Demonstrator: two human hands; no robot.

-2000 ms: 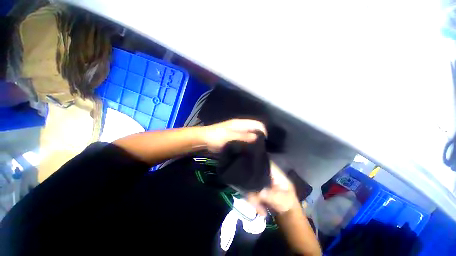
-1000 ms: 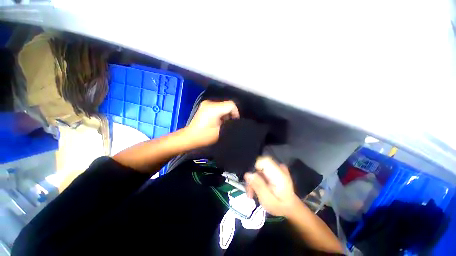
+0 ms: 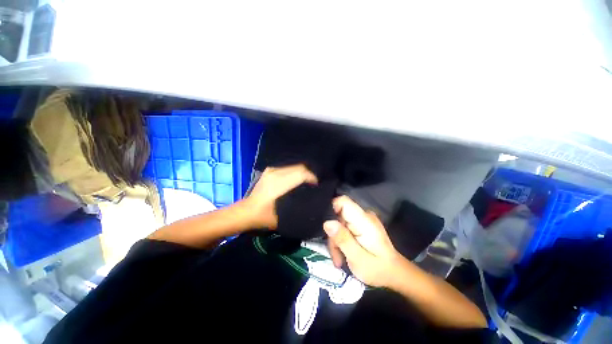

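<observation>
A black fabric piece (image 3: 305, 209) is held over the lap, below the table's front edge. My left hand (image 3: 278, 191) grips its left and upper side. My right hand (image 3: 359, 238) is at its right edge, with thumb and forefinger close together; whether they pinch the fabric is hard to tell. More black fabric (image 3: 362, 163) lies dark behind the hands, under the table edge, and its outline blends with the piece.
The white table (image 3: 322, 60) spans the top. A brown layered bundle (image 3: 70, 138), a blue crate lid (image 3: 191, 154) and a white curved sheet (image 3: 184, 203) are at left. A blue crate (image 3: 577, 208) with black pieces (image 3: 560, 279) is at right, near a hanging white strip (image 3: 488, 299).
The view has turned, so the table edge lies flatter. The fabric was turned between both hands, then spread out, and now sits lower and more bunched between them.
</observation>
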